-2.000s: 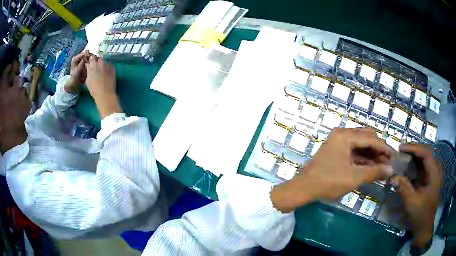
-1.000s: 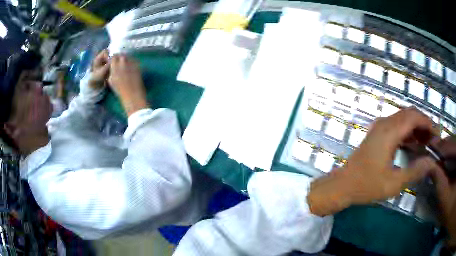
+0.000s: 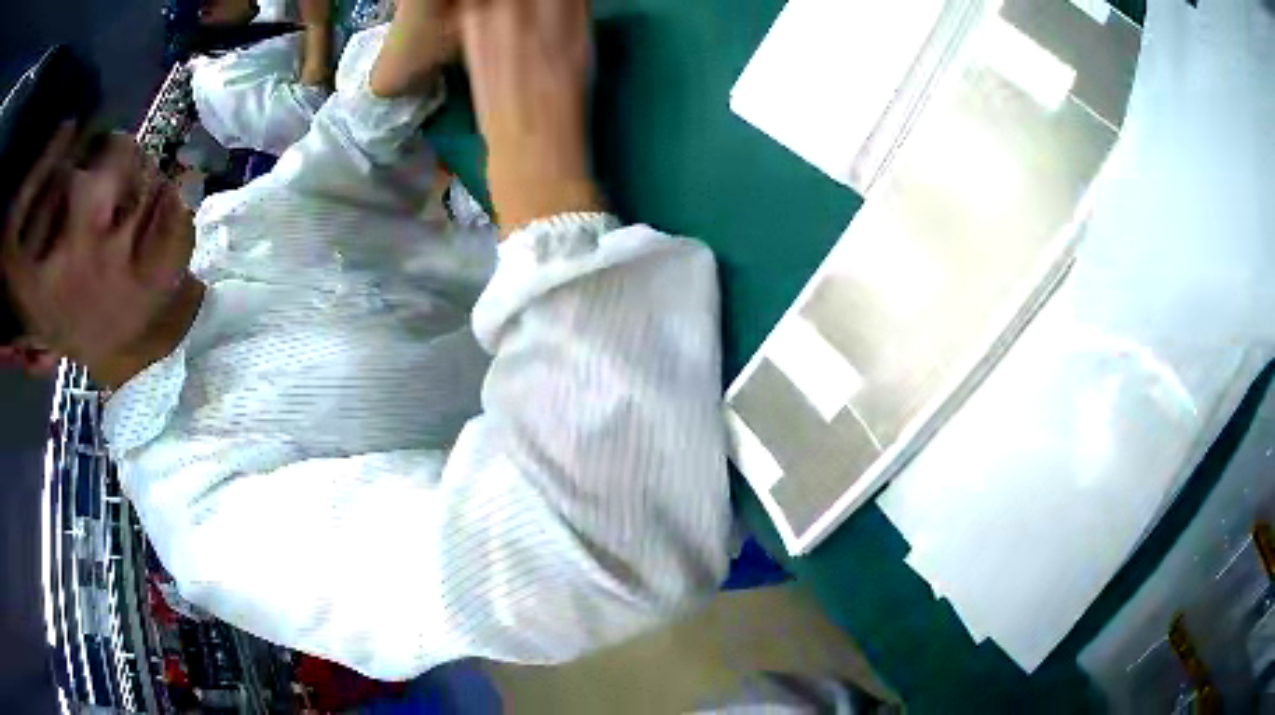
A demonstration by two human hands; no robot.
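Neither of my hands is in view. Nearest in front of me, a stack of liner sheets with grey die-cut pads [image 3: 930, 300] lies slanted on the green mat. White gaps show between some grey areas. Overlapping pale liner sheets [image 3: 1063, 489] lie to its right, with a crinkled, shiny surface. A folded or layered white sheet [image 3: 839, 84] lies at the upper left of the stack. The corner of a clear cell tray [image 3: 1147, 629] with a few amber edges shows at the lower right, cut off by the picture's rim.
A person in a striped white smock [image 3: 601, 433] sits close at the left, an arm reaching up to the top edge. Their blurred hand is partly cut off. Another person's white sleeve [image 3: 252, 98] shows beyond. The green mat [image 3: 671, 126] lies between arm and sheets.
The view has swung left and closer to the neighbour and the liner sheets. My hands and most of the cell tray have left the picture. The grey pads on the stack now show.
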